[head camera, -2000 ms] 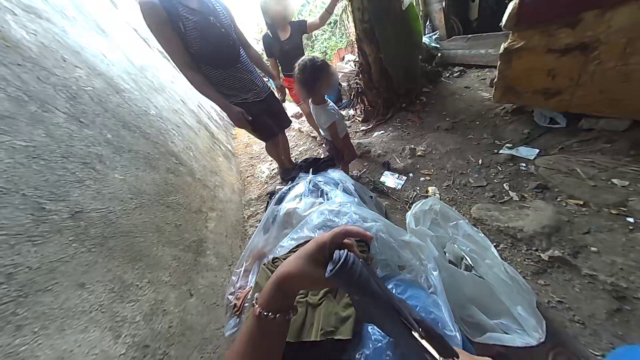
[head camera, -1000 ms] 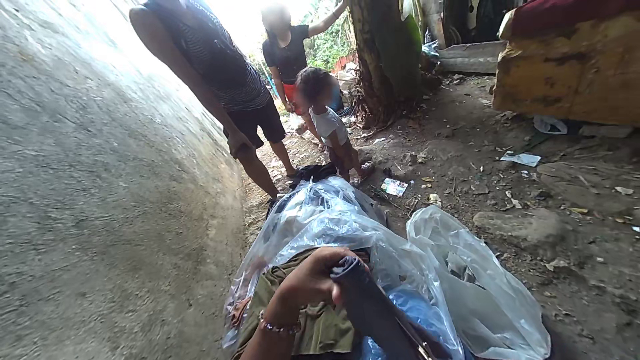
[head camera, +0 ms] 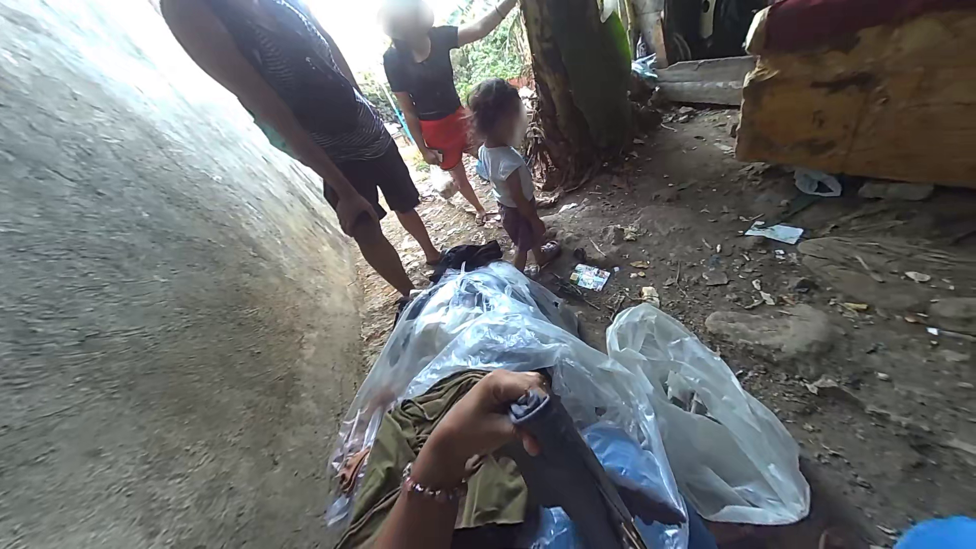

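My left hand (head camera: 488,419), with a beaded bracelet at the wrist, is closed on the upper end of a rolled dark grey cloth garment (head camera: 564,457). The roll slants down to the lower right. Below and beside the hand lies olive-green fabric (head camera: 404,435), crumpled over a large clear plastic bag (head camera: 496,335). Blue plastic (head camera: 621,457) shows to the right of the roll. My right hand cannot be made out. A second, whitish translucent plastic bag (head camera: 717,435) stands at the right with something inside.
A rough concrete wall (head camera: 175,305) runs along the left. Two people (head camera: 358,145) (head camera: 431,84) and a child (head camera: 507,168) stand ahead, near a tree trunk (head camera: 583,91). Stones and litter (head camera: 591,277) lie on the dirt ground. A worn yellowish block (head camera: 862,107) is at upper right.
My left hand, with its fingers extended over the rolled garment two seconds ago, is now closed around its upper end. The person nearest the wall has shifted stance.
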